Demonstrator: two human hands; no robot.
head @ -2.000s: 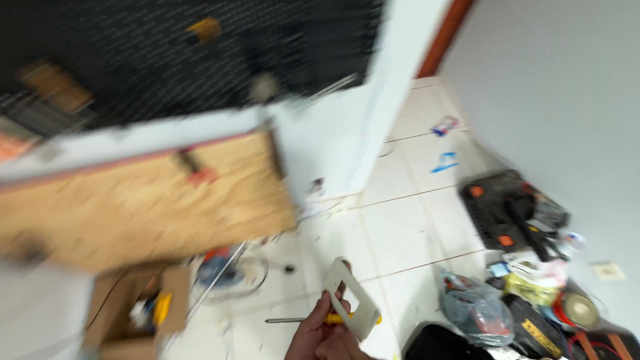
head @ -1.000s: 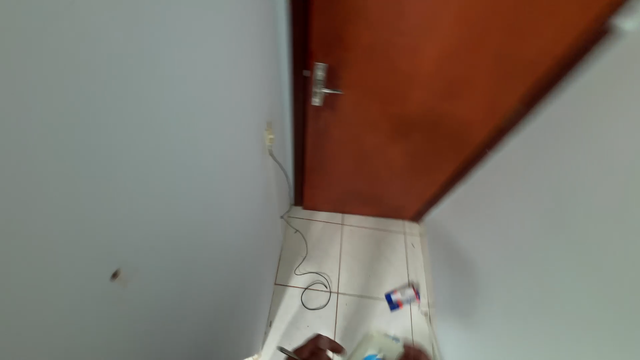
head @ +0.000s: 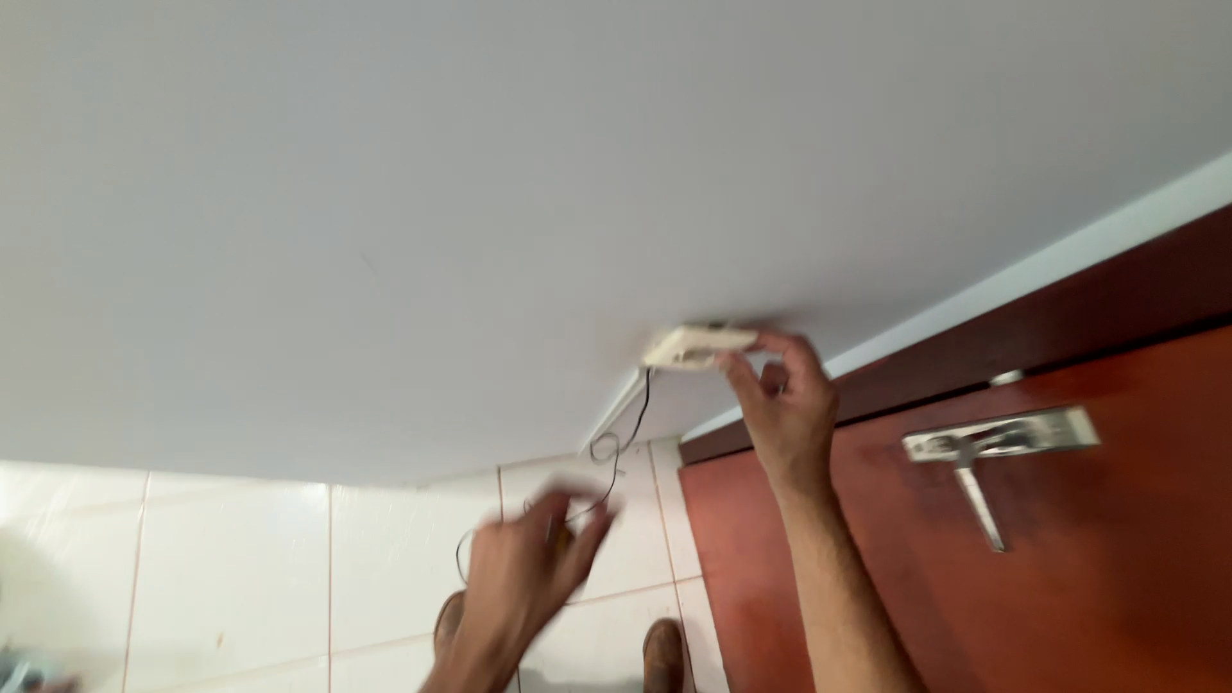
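Observation:
My right hand pinches the right end of a cream electrical outlet cover plate between thumb and fingers, at a box on the grey wall. From the plate's left end a thin black cable hangs down and curls toward the floor. Below and to the left, my left hand is blurred, its fingers curled. Something yellowish shows between its fingers, but blur hides what it is and how it is gripped.
A red-brown wooden door with a metal lever handle is close on the right. White cable trunking runs down the wall from the outlet. Brown shoes stand on the white floor tiles.
The view has swung from the work area past the door to the wall outlet. Two seconds ago a cream plate and a yellow-handled screwdriver were in the hands; now the right hand holds a plate at the wall.

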